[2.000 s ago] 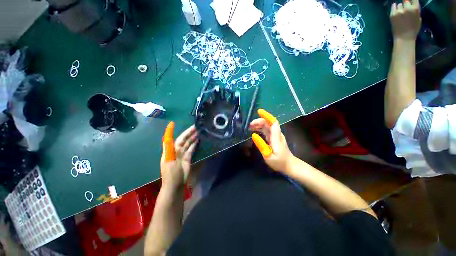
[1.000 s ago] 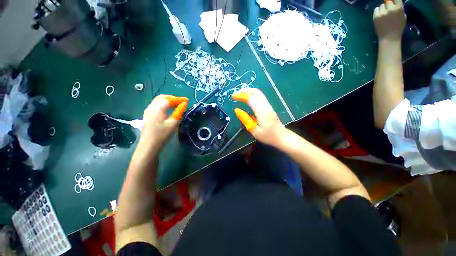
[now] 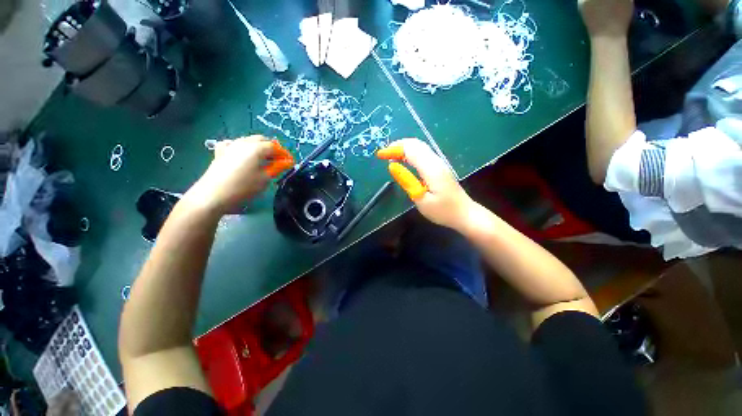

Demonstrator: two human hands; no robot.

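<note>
A black housing shell (image 3: 312,200) lies on the green bench near its front edge, its ring-edged hole facing up. A thin white gasket appears to run around its rim. One black rod antenna (image 3: 364,211) lies along its right side and another (image 3: 317,151) at its upper left. My left hand (image 3: 244,168) is above the shell's upper left, orange-tipped fingers close together; whether they pinch something is too small to tell. My right hand (image 3: 423,180) is right of the shell, orange-tipped finger and thumb apart, empty, not touching the shell.
Tangled white gaskets (image 3: 307,111) lie beyond the shell, with a denser heap (image 3: 439,47) farther right. A white glue bottle (image 3: 268,54) and white cards (image 3: 342,45) lie at the back. A black cup (image 3: 154,213) is partly behind my left arm. Another person's arm (image 3: 610,106) reaches over the bench at right.
My left hand has moved from beside the shell to above its upper left, crossing over the glue bottle by the cup. My right hand has risen slightly. The shell has turned and now lies uncovered.
</note>
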